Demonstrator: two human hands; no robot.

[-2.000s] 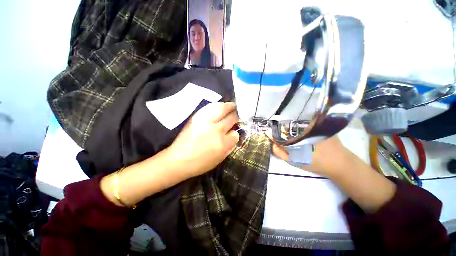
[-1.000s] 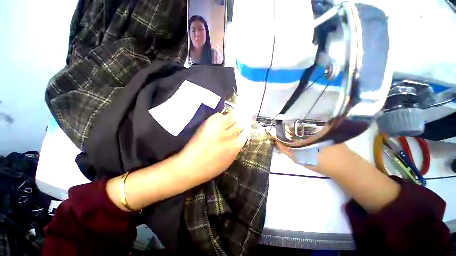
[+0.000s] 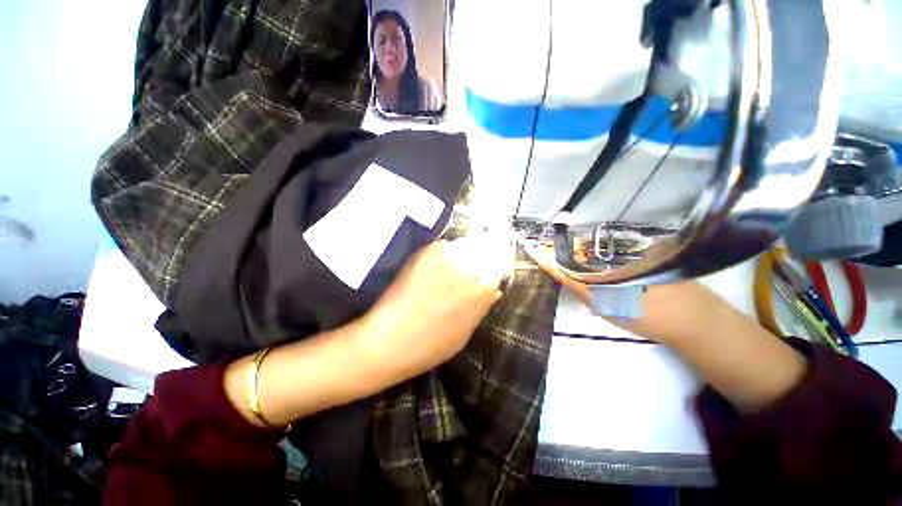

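Observation:
A plaid garment [image 3: 509, 341] with a smooth dark lining [image 3: 237, 287] lies under the head of a white sewing machine [image 3: 593, 168] with a blue stripe. A white label [image 3: 371, 225] lies on the lining. My left hand [image 3: 435, 301] is on the garment left of the needle area, its fingers closed on the cloth edge. My right hand [image 3: 623, 301] reaches in from the right, partly behind the machine head; its fingertips are near the needle and mostly hidden, so what they hold cannot be told.
A smartphone [image 3: 407, 59] stands behind the work. Scissors [image 3: 856, 296] with red and orange handles lie right of the machine, with a slim yellow-green and blue item [image 3: 819, 318] on them. A dark heap of garments [image 3: 49, 395] is at lower left. A grey marked strip [image 3: 633, 466] runs along the front edge.
My left hand has moved slightly right toward the needle area, and the label shows a little further right. The machine head appears larger and further right in view. My right hand stays beside the needle.

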